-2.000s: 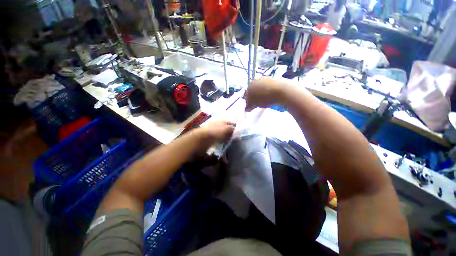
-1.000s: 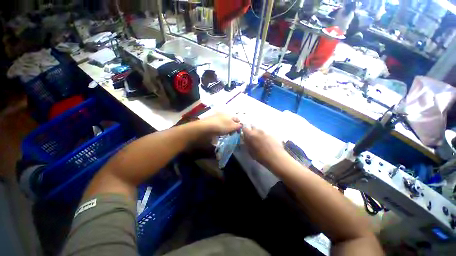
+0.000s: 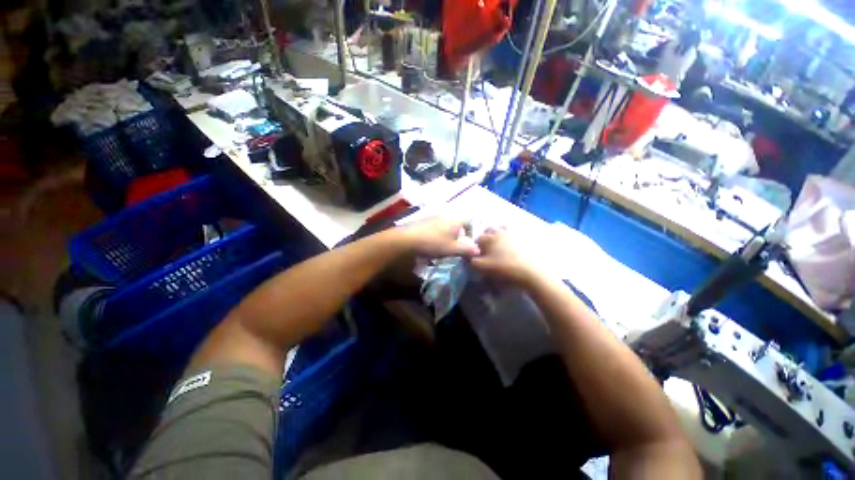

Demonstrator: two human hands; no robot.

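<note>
My left hand [image 3: 444,240] and my right hand [image 3: 497,255] are close together, pinching a crumpled whitish-blue piece [image 3: 444,284] that hangs below the fingers. What it is made of cannot be told. A light grey-white fabric panel [image 3: 511,328] hangs below my right hand, with dark cloth beside it over the lap. The fingertips overlap and partly hide what they grip. The white head of a sewing machine [image 3: 764,398] stands at the right.
Blue plastic crates [image 3: 155,246] stand at the left. Another machine with a black end and red round part [image 3: 373,159] stands on the table ahead. Upright poles [image 3: 466,112] rise behind. Black-handled scissors [image 3: 714,409] lie under the machine arm. A red cloth [image 3: 476,30] hangs above.
Two seconds ago my right hand was raised and apart from my left; the hands have since come together. The fabric panel has dropped lower. The view has turned, bringing the right machine in.
</note>
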